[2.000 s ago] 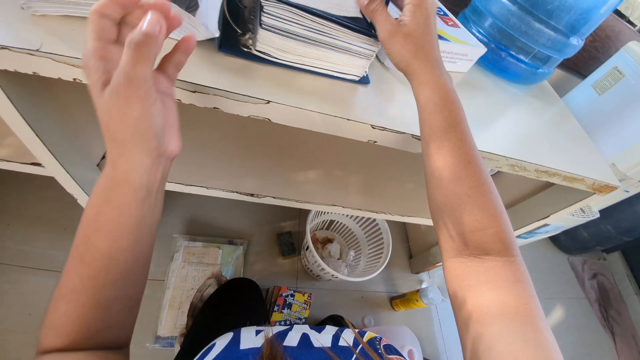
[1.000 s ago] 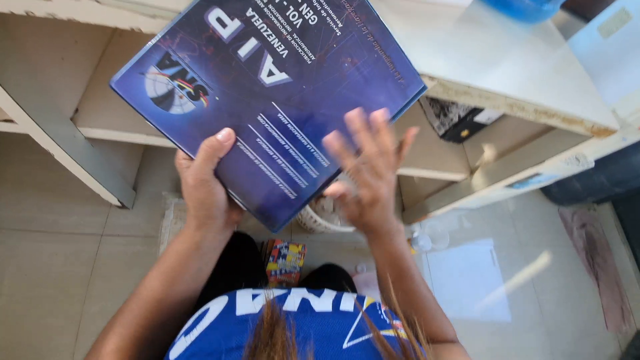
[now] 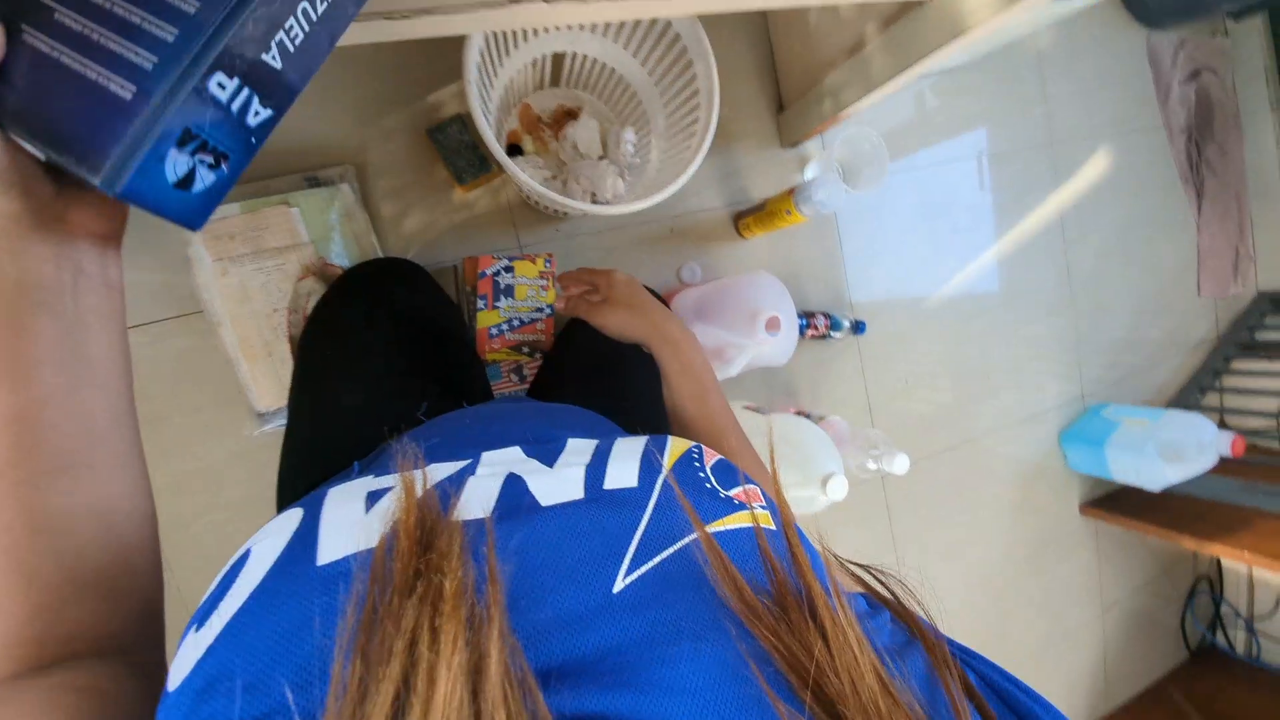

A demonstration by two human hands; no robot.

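Observation:
A thick dark blue binder (image 3: 130,90) with printing on cover and spine fills the upper left corner. My left hand (image 3: 65,200) is shut on its lower edge, partly out of view. Low between my knees lie small booklets with a colourful cover (image 3: 515,300). My right hand (image 3: 605,300) rests by my right knee, its fingertips at the right edge of the top booklet; whether they grip it cannot be told.
Beneath the desk edge (image 3: 620,15) stands a white slotted wastebasket (image 3: 700,110) with crumpled paper. A sponge (image 3: 460,150), bagged papers (image 3: 260,290), a yellow bottle (image 3: 770,215) and a pink jug (image 3: 740,320) are on the floor. A blue-liquid jug (image 3: 1140,445) is at the right.
The binder, in front of me a second ago, is now at the upper left in my left hand. My right hand has moved down to the booklets. The view has tilted down.

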